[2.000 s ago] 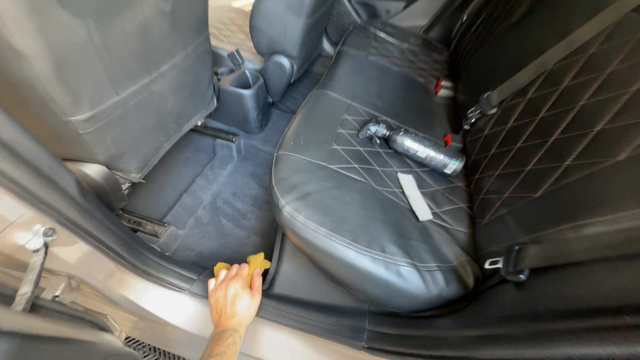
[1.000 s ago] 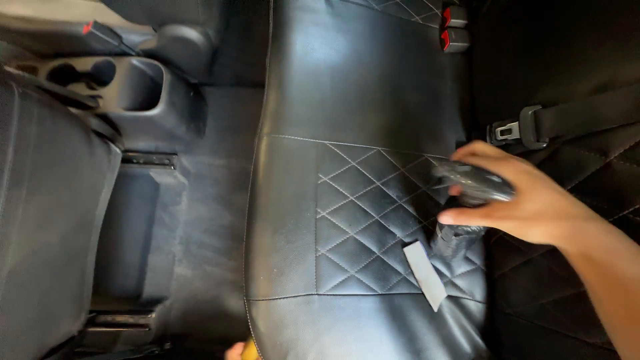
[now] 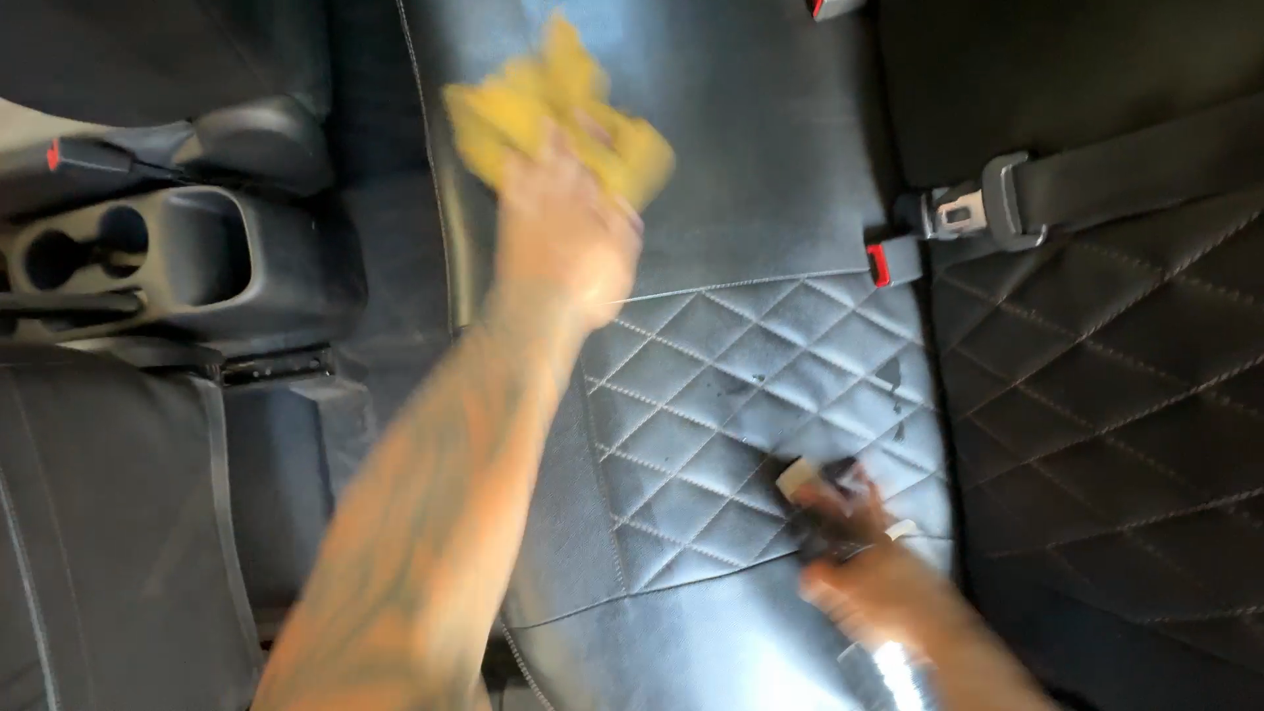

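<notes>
A crumpled yellow cloth [image 3: 563,109] is in my left hand [image 3: 568,232], over the smooth middle part of the black rear seat [image 3: 750,188]. Lower right, my right hand [image 3: 859,583] grips a dark spray bottle [image 3: 834,528] above the diamond-stitched seat panel [image 3: 691,434]. Motion blur hides the bottle's outline and the exact grip. A pale piece [image 3: 796,478] shows by its fingers; whether it is the light strip seen before, I cannot tell. Small wet-looking spots [image 3: 892,373] mark the stitched panel near the backrest.
The quilted backrest [image 3: 1106,395] rises at the right, with a seat belt buckle and metal tongue [image 3: 963,212] beside it. A centre console with cup holders [image 3: 207,247] and a handbrake lever [image 3: 89,156] are at the left. A front seat back [image 3: 109,513] fills the lower left.
The left hand has come up from the seat's lower edge onto the seat with the yellow cloth. The right hand has moved down with the bottle. Spots now show on the stitched panel.
</notes>
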